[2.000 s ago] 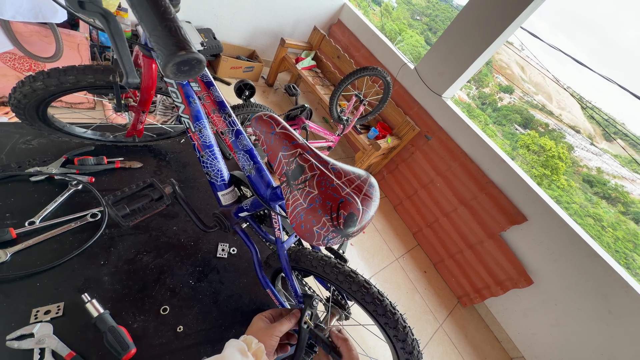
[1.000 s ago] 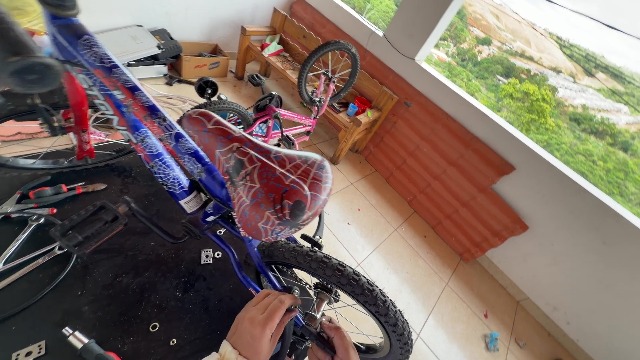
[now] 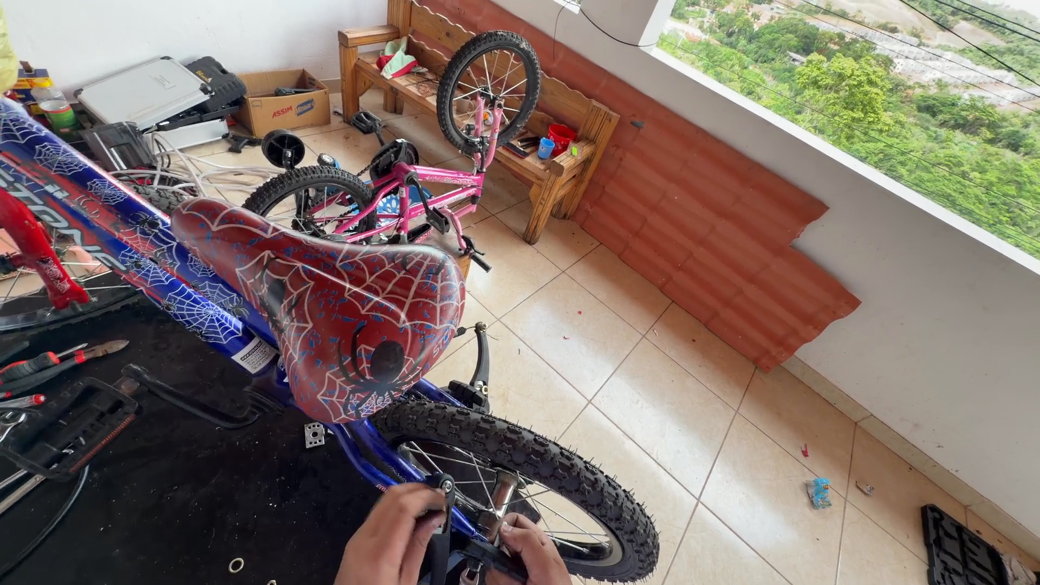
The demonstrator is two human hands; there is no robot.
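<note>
A blue and red child's bicycle frame point(image 3: 191, 305) with a spider-web saddle point(image 3: 366, 317) lies over a black work surface point(image 3: 219, 487). At the lower middle, my left hand point(image 3: 394, 536) has its fingers closed on a black brake arm point(image 3: 441, 528) beside the rear stay. Close to the right of it, my right hand point(image 3: 528, 552) pinches a black part point(image 3: 491, 559) near the axle end of the rear wheel point(image 3: 528, 455). The fingers hide most of that part. A steel hub point(image 3: 502, 496) shows just above the right fingertips.
Pliers point(image 3: 73, 363), a black pedal point(image 3: 69, 426) and a small metal plate point(image 3: 314, 435) lie left. A pink bicycle point(image 3: 406, 203) stands on the tiled floor by a wooden bench point(image 3: 585, 154). A cardboard box point(image 3: 284, 110) and a silver case point(image 3: 142, 89) are behind.
The view has shifted, bringing the saddle and rear wheel nearer. Both hands remain at the rear stay near the wheel's axle.
</note>
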